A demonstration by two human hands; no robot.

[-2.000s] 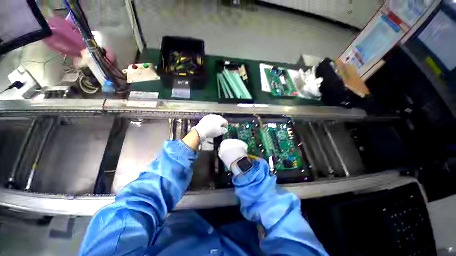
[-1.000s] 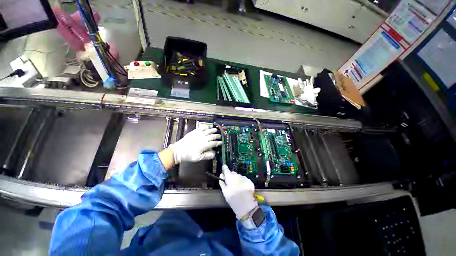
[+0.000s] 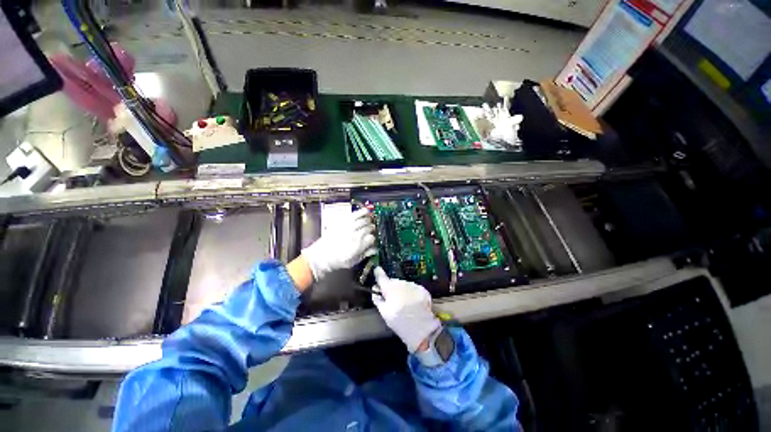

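Two green circuit boards (image 3: 404,239) lie side by side in a black carrier (image 3: 513,263) on the conveyor. My left hand (image 3: 342,243), in a white glove, rests at the carrier's left edge, beside the left board; whether it grips anything there cannot be told. My right hand (image 3: 406,310), in a white glove, is at the carrier's lower left corner. It holds a thin tool (image 3: 444,316), whose yellow part shows by the wrist and whose dark tip points left. White paper shows just behind my left hand.
Behind the conveyor rail (image 3: 279,181), the green shelf holds a button box (image 3: 213,133), a parts bin (image 3: 280,110), a tray of pale green strips (image 3: 372,135), a spare board (image 3: 451,126) and crumpled gloves (image 3: 502,124). A black perforated plate (image 3: 689,354) is at lower right.
Since two seconds ago, both hands have moved off the left board to the carrier's left edge, uncovering the board. In the last second they have shifted only slightly. The camera view has shifted a little.
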